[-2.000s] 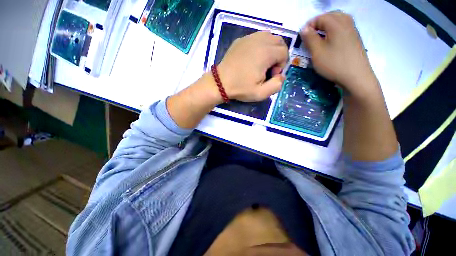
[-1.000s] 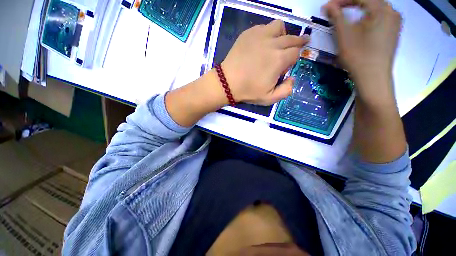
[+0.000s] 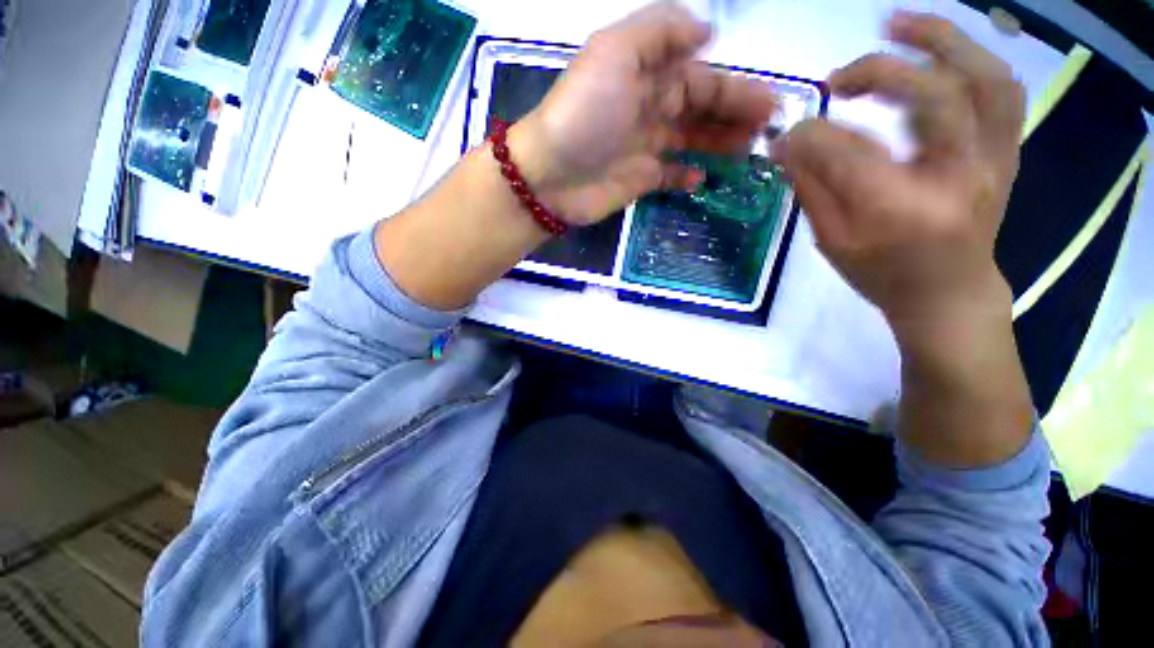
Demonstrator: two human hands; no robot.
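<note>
A white calculator housing [image 3: 620, 234] lies open on the bench on a flat black rectangle, whose dark edge shows around it. Its dark panel [image 3: 592, 253] is on the left and its green circuit board [image 3: 700, 247] on the right. My left hand [image 3: 620, 120] is raised over the upper middle of the housing, its fingers spread and blurred, hiding part of the panel and display area. My right hand [image 3: 905, 171] is over the housing's upper right corner, fingers bent and blurred. Its thumb and fingertips are near my left fingertips. I cannot tell whether a small piece is between them.
Waiting units with green boards [image 3: 403, 63] lie at the upper left, one more [image 3: 173, 127] further left. Large black adhesive strips [image 3: 1088, 165] with pale yellow liner [image 3: 1114, 405] lie at the right. Brown cardboard [image 3: 89, 468] is below the bench at the left.
My left hand has lifted and opened, turning its fingers towards my right hand. The bench things appear shifted leftward in view. My right hand has come back near the left fingertips.
</note>
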